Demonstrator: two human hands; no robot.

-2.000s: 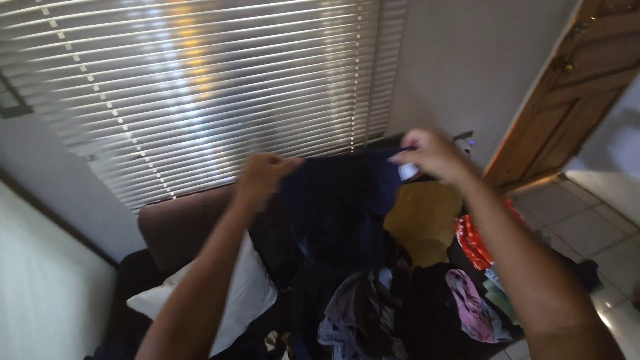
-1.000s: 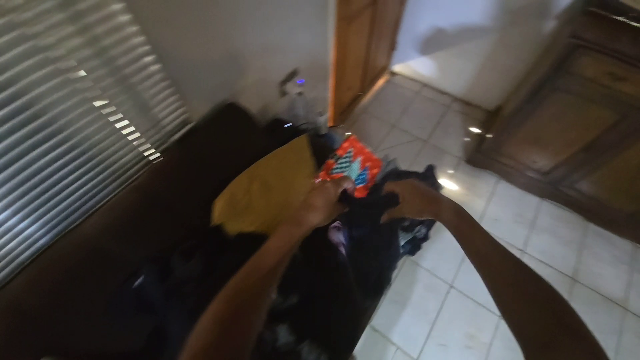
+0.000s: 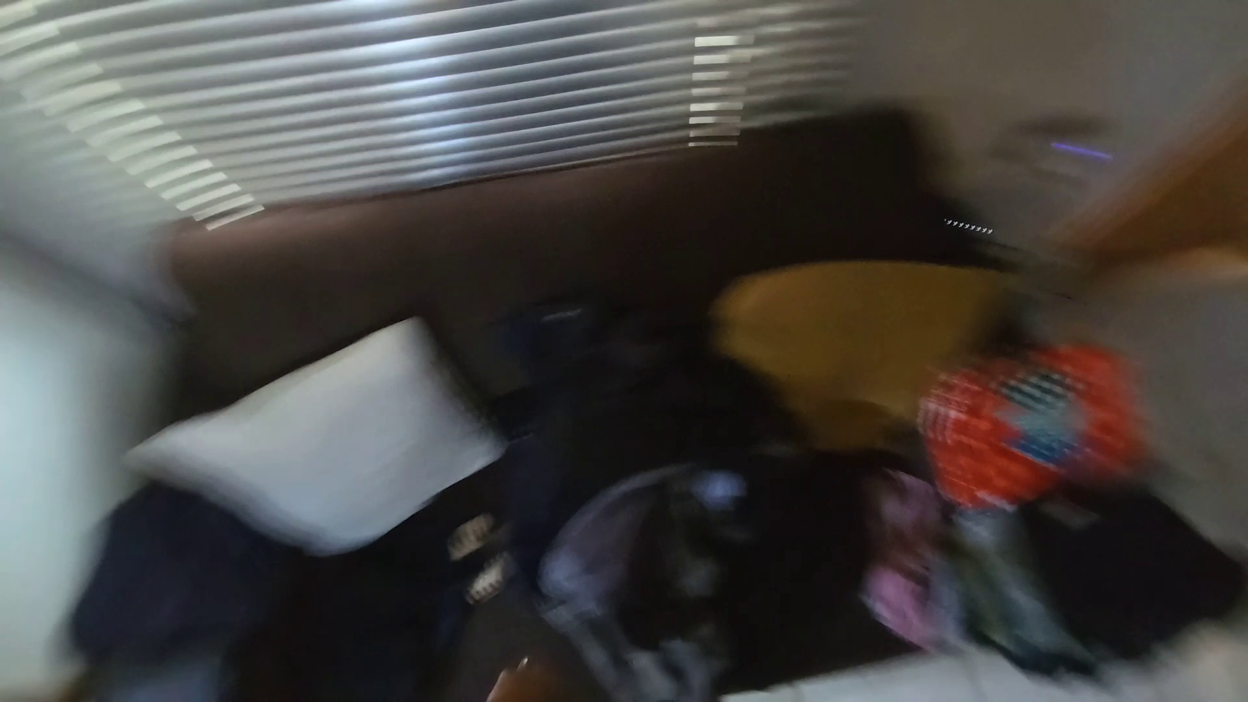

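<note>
Only a small, blurred bit of skin shows at the bottom edge, apparently my left hand (image 3: 524, 681); what it holds or touches is hidden. Close above it is a heap of dark clothes with a greyish garment (image 3: 609, 551) on it. My right hand is out of view. A white pillow (image 3: 331, 439) lies to the left on the brown sofa (image 3: 468, 234). Toward the right are a mustard-yellow cushion or cloth (image 3: 858, 331), a red patterned cloth (image 3: 1033, 419), a pink garment (image 3: 902, 565) and a black garment (image 3: 1131, 565).
Window blinds (image 3: 439, 97) hang behind the sofa backrest. A wooden door (image 3: 1170, 195) stands at the right, with a small blue light (image 3: 1080, 150) near it. Pale floor tiles (image 3: 877, 682) show along the lower edge.
The view has swung back left. Both hands, earlier holding up a dark garment and then over dark cloth by the red one, have left the middle of the view. A black garment lies beside the red cloth.
</note>
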